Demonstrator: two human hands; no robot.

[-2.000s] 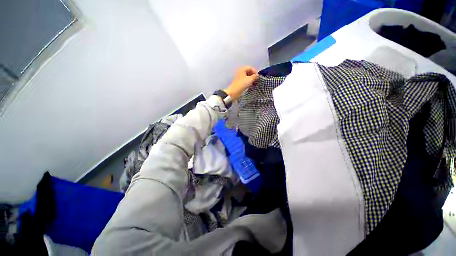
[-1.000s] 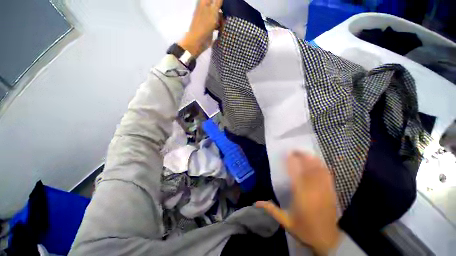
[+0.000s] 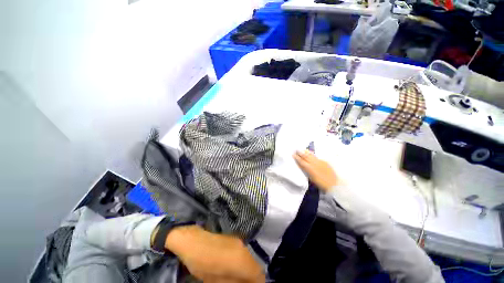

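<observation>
The garment's checked lining [image 3: 229, 166] lies bunched on the white table's left part and hangs over its front edge. A pale panel [image 3: 283, 188] and navy fabric [image 3: 298, 226] run beside it towards me. My right hand [image 3: 316, 170] lies on the upper end of the pale panel and navy edge, left of and nearer than the needle area; whether it grips cannot be told. My left hand [image 3: 218, 257] is blurred over the lower lining, its fingers cut off or hidden. The sewing machine [image 3: 376, 110] stands at the right.
Brown plaid cloth [image 3: 408, 109] wraps the machine arm. A black smartphone [image 3: 416, 160] with a white cable lies right of the needle. Dark cloth [image 3: 276, 68] sits in the table's back trough. Blue crates [image 3: 243, 47] stand behind by the wall. A bin of cut pieces is at lower left.
The view has swung right to the machine. The garment has come down from its raised, spread position onto the table. My left hand has moved down; my right hand now touches the panel's upper end.
</observation>
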